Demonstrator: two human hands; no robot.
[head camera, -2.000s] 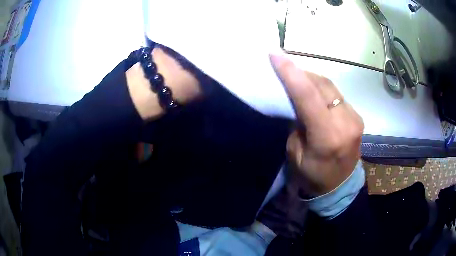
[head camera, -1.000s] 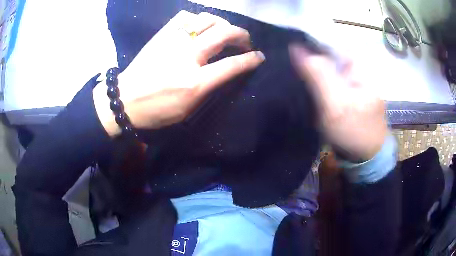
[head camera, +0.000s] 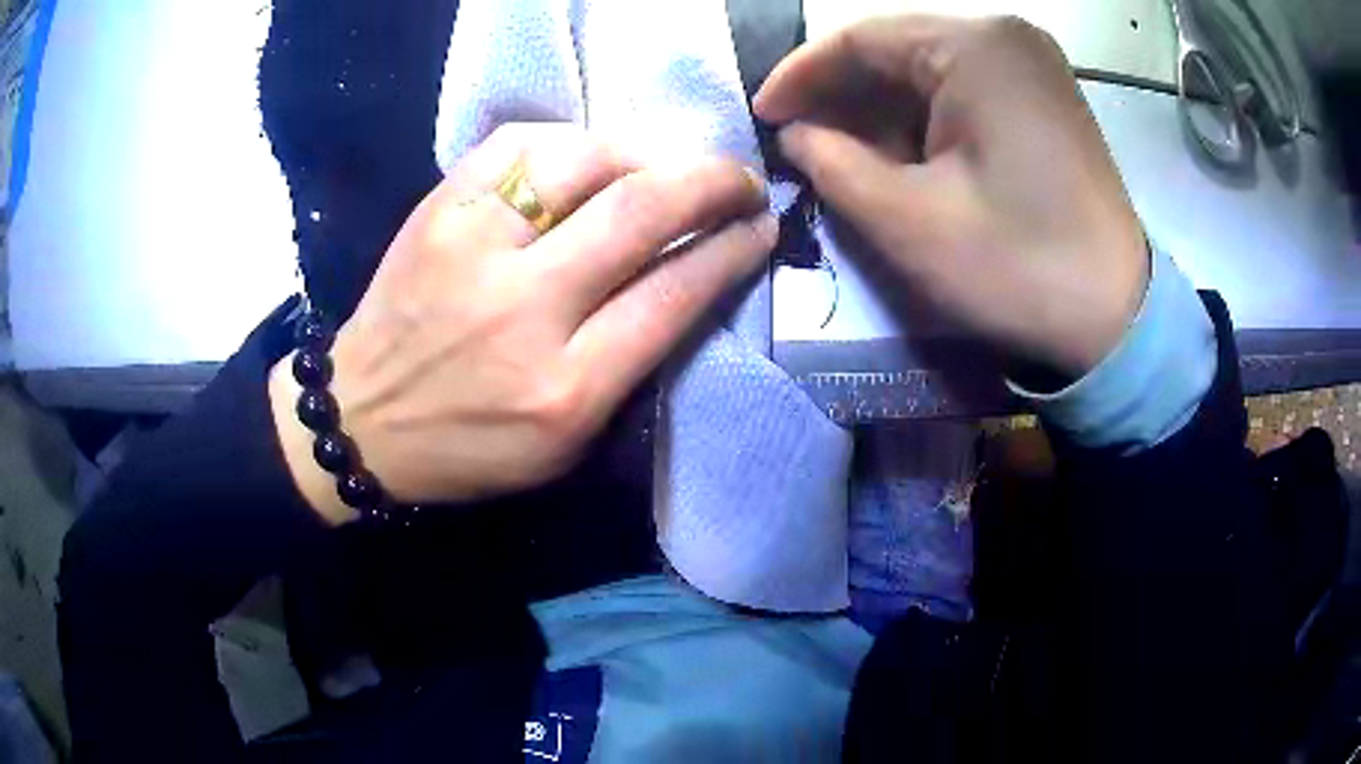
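A dark garment panel (head camera: 358, 105) lies under and left of my left hand. Its pale grey-lilac side (head camera: 754, 478) is turned up and hangs over the table's front edge with a rounded end. My left hand (head camera: 508, 329) presses on the pale side, fingertips at its right edge. My right hand (head camera: 970, 194) has thumb and index finger on a narrow dark strip (head camera: 770, 45) along that edge. A small dark end with a loose thread shows below the fingertips. Whether the right hand holds a tool is hidden.
Silver scissors (head camera: 1227, 97) with looped handles lie at the upper right of the white table (head camera: 149, 194). Ruler-like tick marks run along the table's front edge (head camera: 911, 385). A dark seam line crosses the bed at upper right. Dark cloth and patterned floor show lower right.
The dark cloth has been turned so its pale side shows. My left hand has moved slightly down onto it. My right hand has moved up and left to its edge, fingertips pinched.
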